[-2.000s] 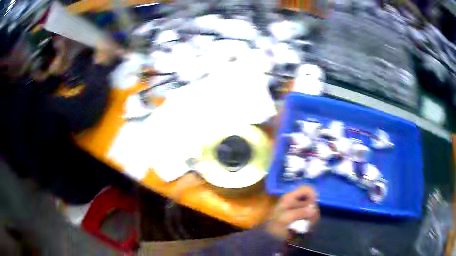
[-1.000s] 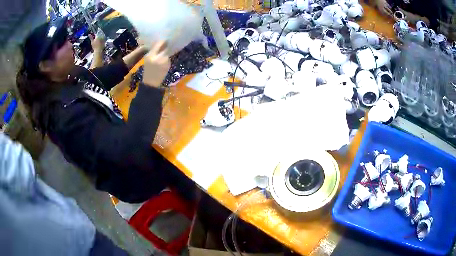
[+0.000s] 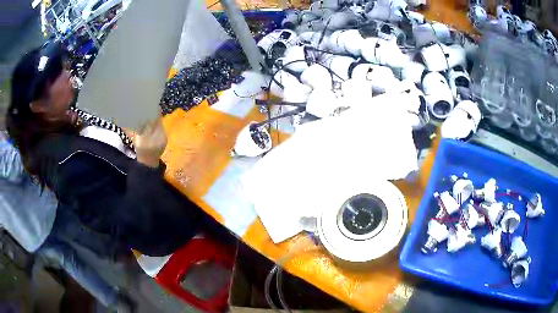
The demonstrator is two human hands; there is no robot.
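Note:
Neither of my hands is in the picture. Nearest in front, a blue plastic tray lies at the right, cut off by the picture's edge. Several white screw-base housings with silver threaded ends and thin red and black lead wires lie loose in it. One housing lies apart at the tray's right side. Left of the tray a round white device with a dark centre sits on the orange-covered bench, with a clear tube at its left.
A white sheet covers the bench middle. White camera housings are heaped behind it. Clear blister trays stand at the back right. At left a person in dark clothes holds a large pale sheet. A red stool is below.
My right hand, seen at the blue tray's front edge two seconds ago, is out of view. The view has shifted. The other person has lowered their arm, and the pale sheet now hangs before them.

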